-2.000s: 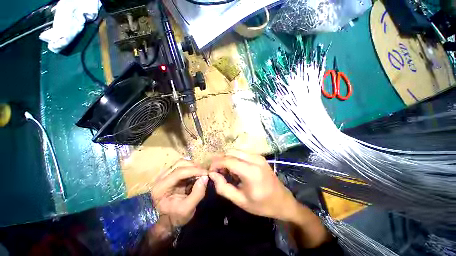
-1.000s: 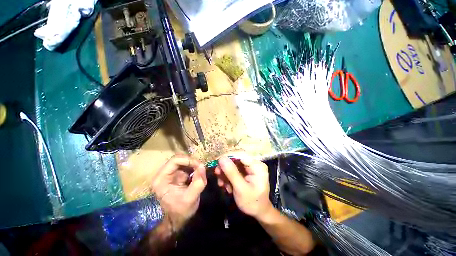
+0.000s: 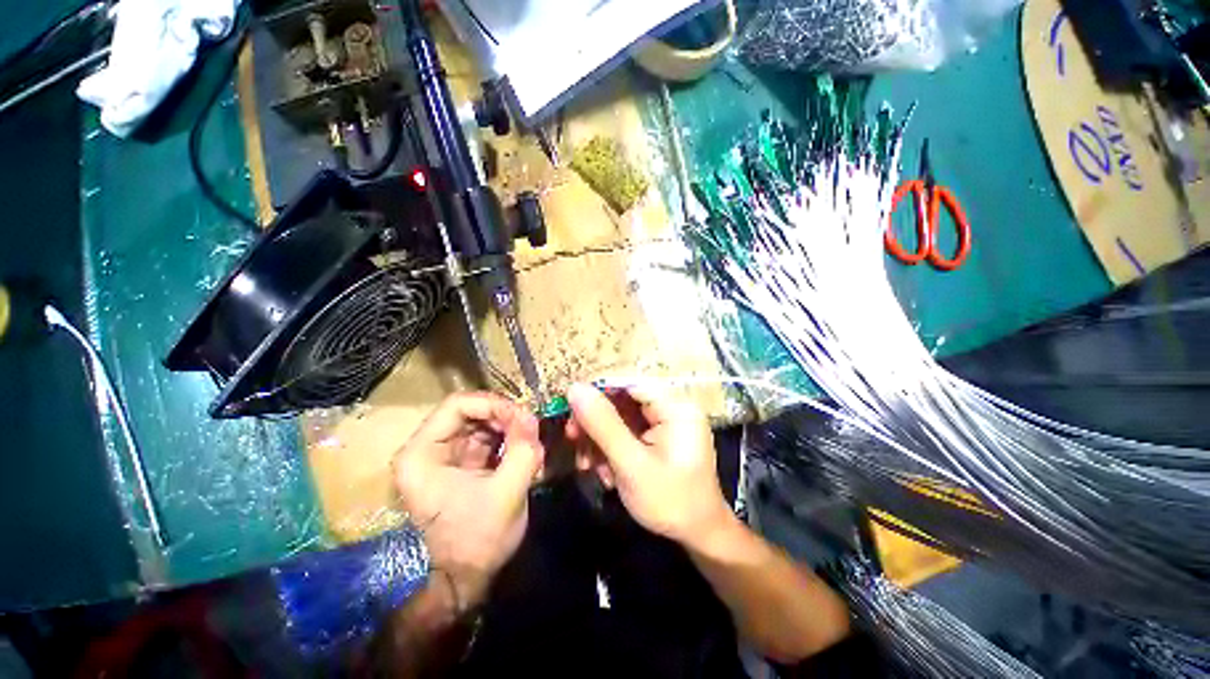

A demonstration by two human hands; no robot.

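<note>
A small green circuit board (image 3: 556,406) shows between my fingertips, right at the tip of the soldering iron (image 3: 483,232), which points down from its stand. My right hand (image 3: 653,454) pinches the board's right end, where a white cable (image 3: 717,381) runs off to the right. My left hand (image 3: 470,474) is at the board's left side with thumb and forefinger closed; what it pinches is too small to tell, perhaps a short lead. A thin curved metal tube (image 3: 475,332) runs down beside the iron.
A fume fan (image 3: 325,325) stands left of the iron. A yellow-green sponge (image 3: 610,173) lies right of it. A cable bundle (image 3: 849,285) with green ends fans out on the right, beside orange-red scissors (image 3: 926,223). A tape roll (image 3: 686,56) and a cardboard disc (image 3: 1108,159) lie further back.
Both hands have moved slightly up, bringing the green board to the iron tip. Two seconds ago the fingertips met lower down with the board hidden. The view has shifted slightly.
</note>
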